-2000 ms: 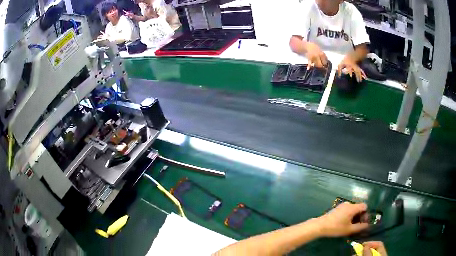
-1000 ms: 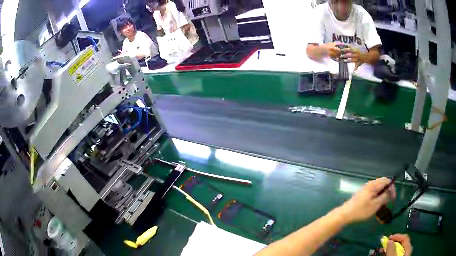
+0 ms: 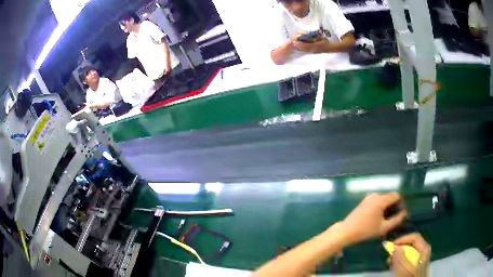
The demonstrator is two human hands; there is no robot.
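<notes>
My left hand [image 3: 375, 217] reaches in from the bottom centre, fingers closed around the near end of a thin black frame [image 3: 430, 219] over the green mat. The frame's open outline extends right, with a small silver bit at its far end; it is blurred. My right hand [image 3: 415, 258] is just below, close to the held end, gripping a small yellow item [image 3: 401, 252]. The fingers hide where hand, item and frame meet. Another thin black frame with orange edging [image 3: 208, 238] lies flat on the mat [image 3: 259, 232] at lower left.
A grey-white machine [image 3: 40, 135] stands at left. A pale rod [image 3: 200, 212] and yellow cord [image 3: 181, 246] lie beside it. White sheets [image 3: 216, 270] line the bottom edge. Beyond is the dark conveyor belt [image 3: 243, 149] with a metal post [image 3: 424, 108]. People stand or sit opposite, one holding a dark unit.
The camera view has swung right and tilted. The black frame, lifted and blurred in my left hand a second ago, is now lower and flatter. My right hand still holds the yellow item, closer to my left.
</notes>
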